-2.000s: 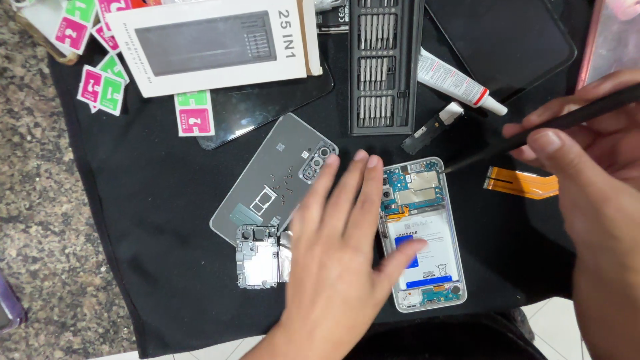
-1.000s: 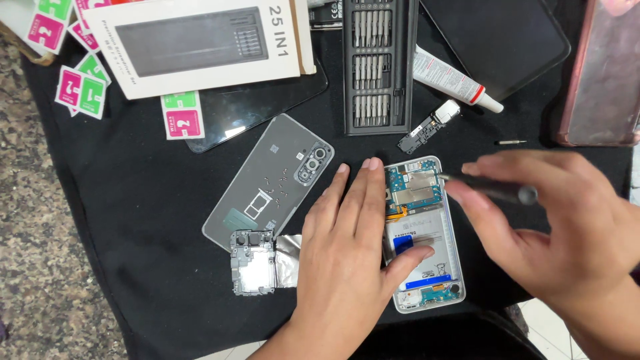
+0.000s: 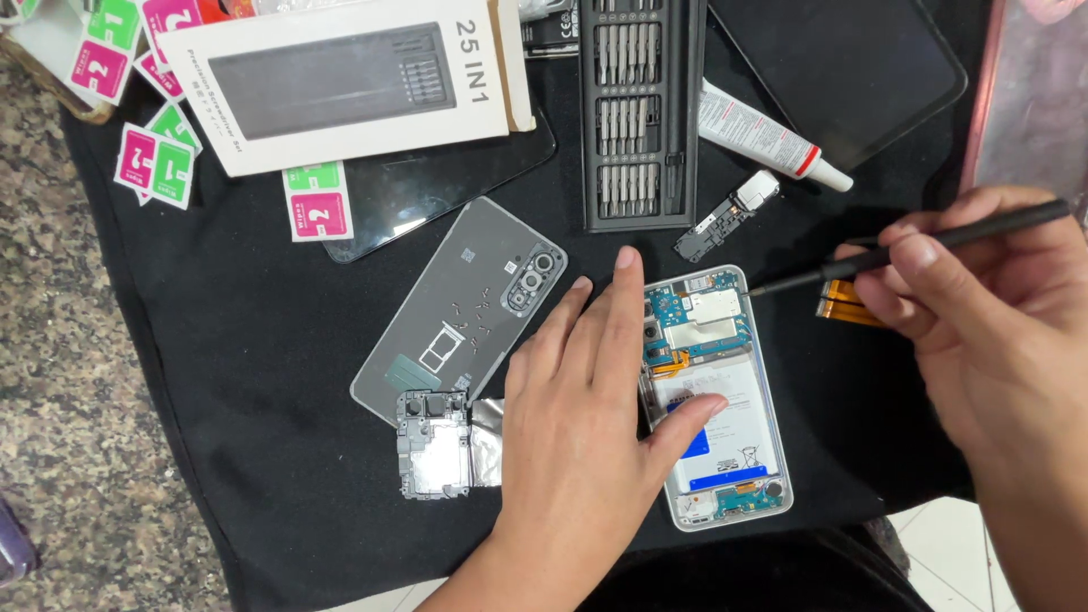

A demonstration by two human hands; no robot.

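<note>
An opened smartphone (image 3: pixel 722 399) lies on a black cloth, its blue circuit board (image 3: pixel 697 314) and white battery (image 3: pixel 731 416) showing. My left hand (image 3: pixel 586 399) rests flat along the phone's left edge, with the thumb over the battery. My right hand (image 3: pixel 969 289) holds a black precision screwdriver (image 3: pixel 918 242), its tip at the upper right edge of the frame, beside the board. To the left lies the grey back cover (image 3: pixel 476 289) with small screws and a SIM tray (image 3: pixel 441 347) on it. A plastic inner cover with silvery film (image 3: pixel 438 446) overlaps the back cover's lower end.
A screwdriver bit case (image 3: pixel 643 119), a glue tube (image 3: pixel 769 140) and a small phone module (image 3: pixel 728 217) lie above the phone. An orange flex cable (image 3: pixel 846 304) is partly under my right hand. A white box (image 3: pixel 348 81), wipe packets (image 3: pixel 319 212) and dark screens (image 3: pixel 850 68) lie farther back.
A second ago the screwdriver was over the board and a small bit lay on the cloth at right; now its tip is at the frame edge. My left hand stays on the phone.
</note>
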